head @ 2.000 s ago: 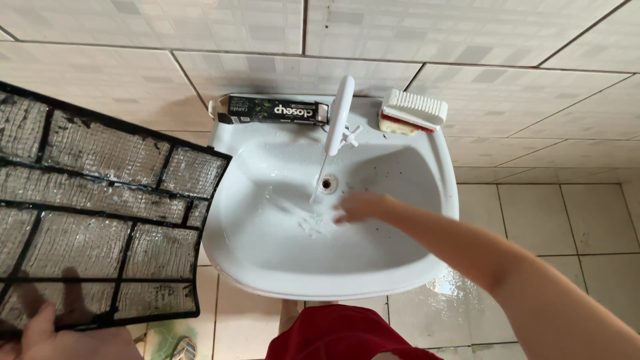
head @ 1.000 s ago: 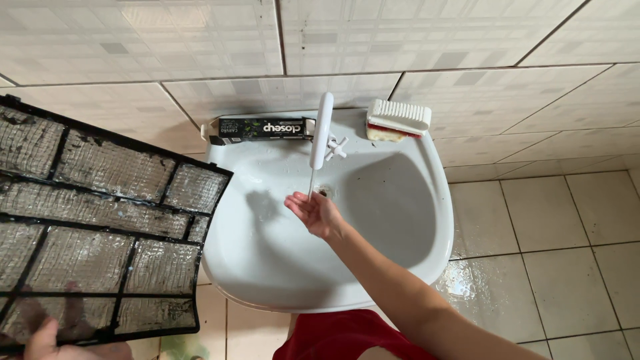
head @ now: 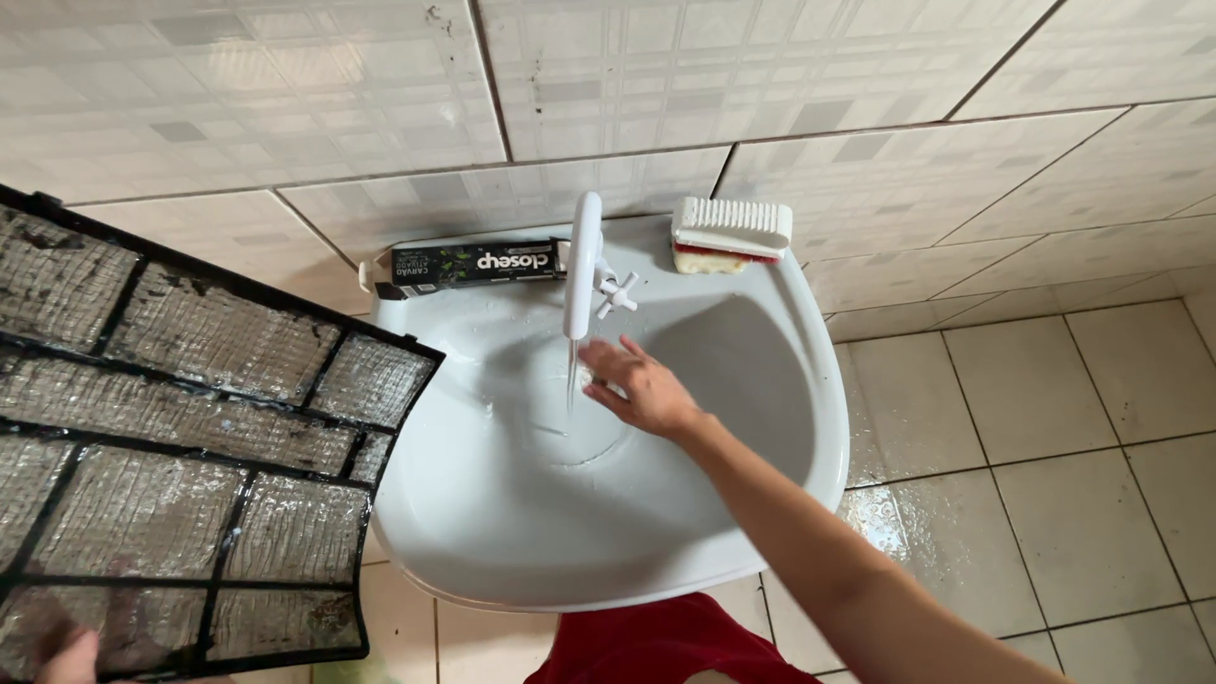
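Note:
My left hand grips the bottom edge of a wet mesh air filter with a black plastic frame, at the left; its fingers show dimly behind the mesh. Dark grime and wet patches mark the mesh. My right hand, somewhat blurred, is over the white washbasin, just right of the thin stream of water that runs from the white faucet. Its fingers are spread and nothing shows in them. The faucet's cross handle lies just above this hand.
A Closeup toothpaste box lies on the basin's back left ledge. On the back right ledge a white scrub brush rests on a pale sponge. A tiled wall rises behind the basin. Water wets the floor tiles at the right.
My right hand was palm up under the faucet a second ago; it is now turned over, to the right of the stream. My left hand still holds the filter at the left.

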